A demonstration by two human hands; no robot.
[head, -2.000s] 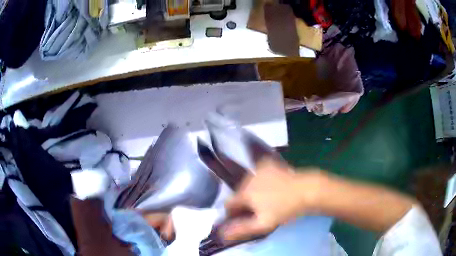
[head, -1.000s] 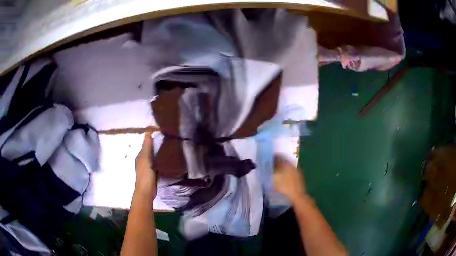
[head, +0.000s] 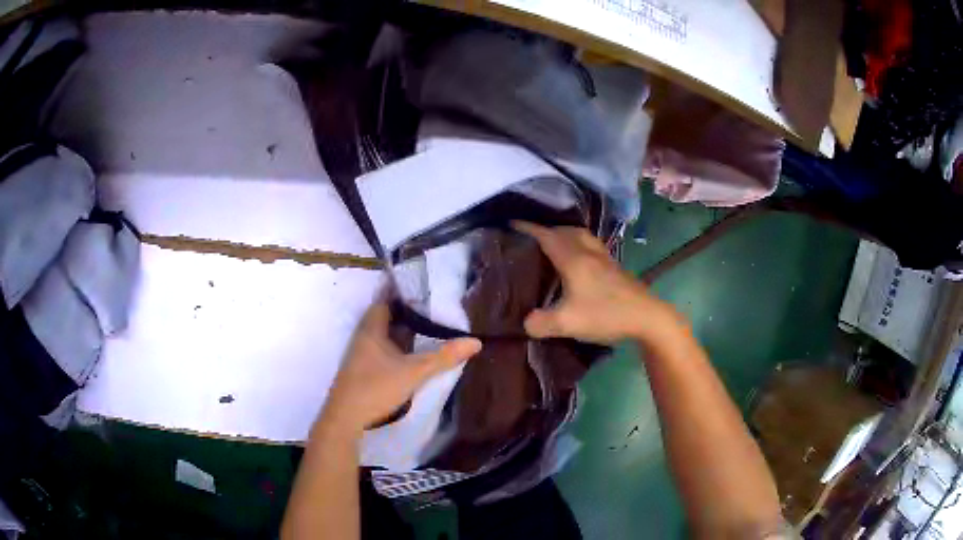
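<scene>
A bundle of brown cut panels [head: 507, 390] with white pieces lies at the right end of the white bench. A dark tie strip [head: 428, 325] runs around its middle. My left hand [head: 385, 369] is at the bundle's left side, its thumb on the strip. My right hand [head: 591, 290] is on the bundle's right side, thumb and fingers curved over the cloth and strip. Both hands grip the bundle. A white piece [head: 454, 185] lies above the hands, and light blue sheer cloth [head: 623, 137] lies at the far right of the bundle.
Black-and-white pieces [head: 63, 232] lie on the left. A white table [head: 634, 21] edges the top. A pink bag [head: 718, 169] hangs under it. Green scrap-littered floor [head: 676, 422] is at the right, with a white box [head: 892, 306] and a brown item [head: 813, 422].
The bundle has turned and shifted right. My right hand has moved up from the light blue cloth onto the bundle. My left hand has moved from the bundle's edge onto the strip.
</scene>
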